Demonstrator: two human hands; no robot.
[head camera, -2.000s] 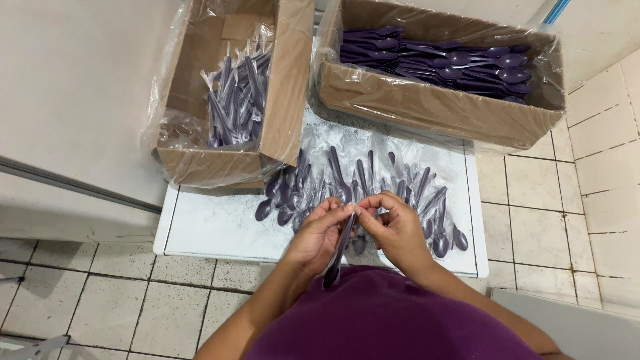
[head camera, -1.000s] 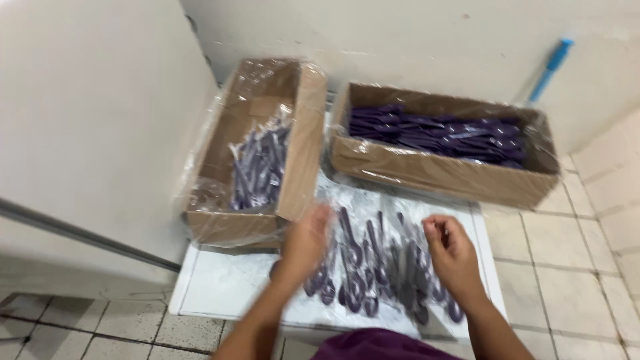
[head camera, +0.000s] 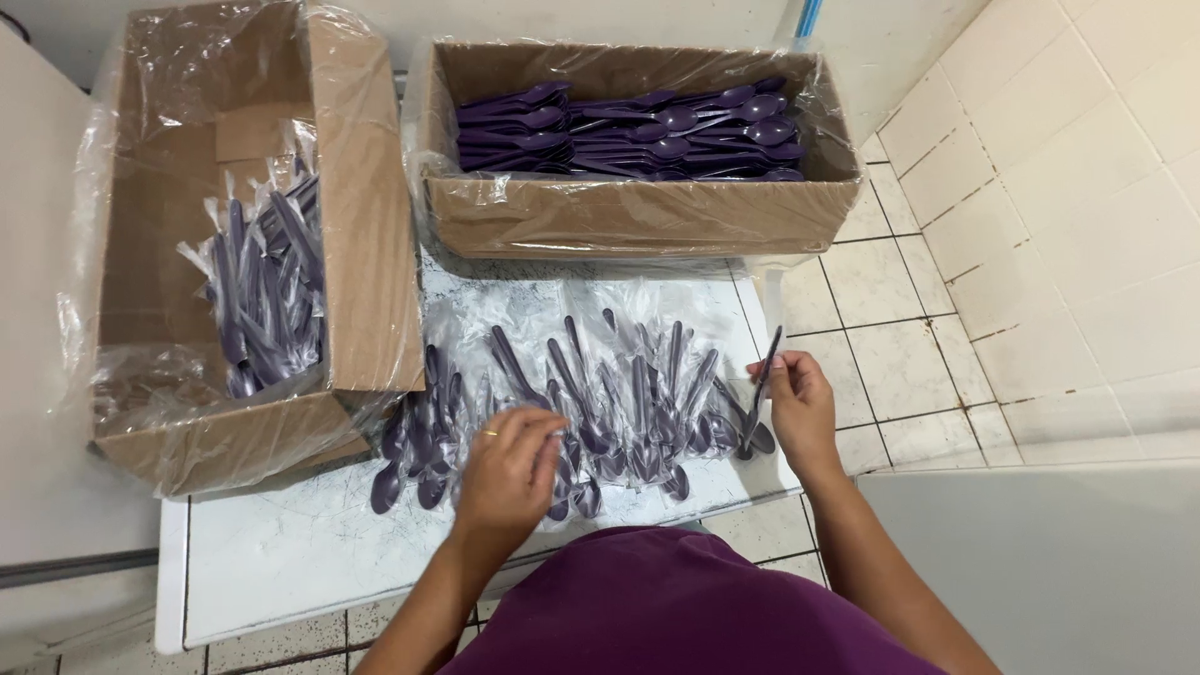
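My right hand (head camera: 800, 403) pinches a purple plastic spoon (head camera: 764, 377) in a clear sleeve near the table's right edge, its bowl pointing down. My left hand (head camera: 511, 469) is over the near side of a spread of purple spoons in clear plastic sleeves (head camera: 591, 412), fingers bent; whether it touches or holds one I cannot tell. Loose purple spoons (head camera: 656, 131) fill the cardboard box (head camera: 637, 217) at the back. More sleeved spoons (head camera: 267, 281) lie in the left cardboard box (head camera: 366, 206), whose sides are covered with clear film.
The white table (head camera: 281, 562) has a scuffed top. A tiled wall (head camera: 1078, 216) and tiled floor (head camera: 858, 281) are on the right, with a pale flat surface (head camera: 1031, 562) at the lower right. A blue handle (head camera: 808, 17) leans behind the back box.
Two seconds ago both hands were together at a spoon in front of my body. They have since parted, and the right hand now holds a sleeved spoon at the table's right side.
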